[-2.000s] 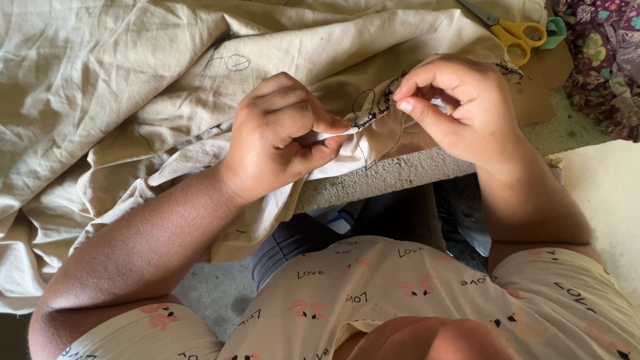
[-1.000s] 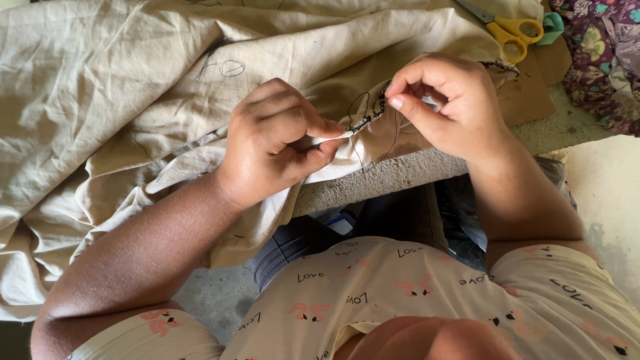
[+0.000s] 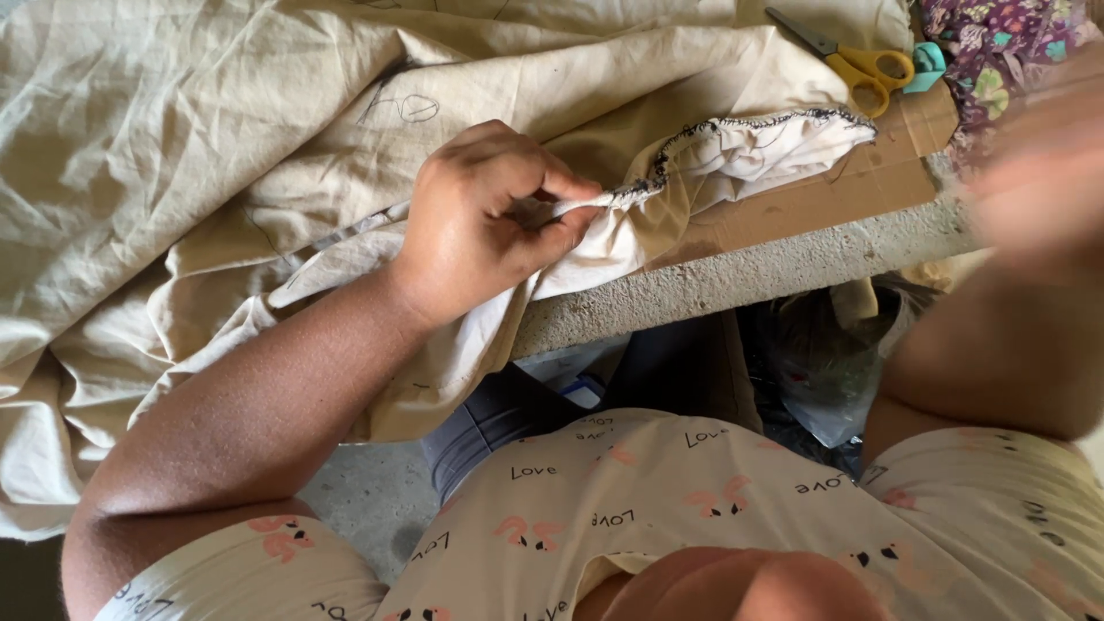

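Note:
A large cream cloth (image 3: 285, 112) lies in folds over the work surface. Along one edge of it runs a seam of dark stitches (image 3: 690, 134), curving right from my fingertips. My left hand (image 3: 500, 207) pinches that edge between thumb and index finger, at the left end of the stitches. Raised off to the far right, my right hand (image 3: 1039, 172) is blurred, away from the cloth; whether a needle or thread is in its fingers cannot be seen. Pencil-like marks (image 3: 401, 108) show on the cloth above my left hand.
Yellow-handled scissors (image 3: 862, 73) lie at the upper right beside a teal item (image 3: 926, 67). Brown cardboard (image 3: 802, 203) rests under the cloth on a rough concrete slab (image 3: 690, 289). A purple floral fabric (image 3: 1000, 43) is at the right, with a plastic bag (image 3: 828, 388) below the slab.
My right hand has moved from beside the stitched edge out to the far right, uncovering more of the stitches. My left hand keeps its pinch on the cloth's edge.

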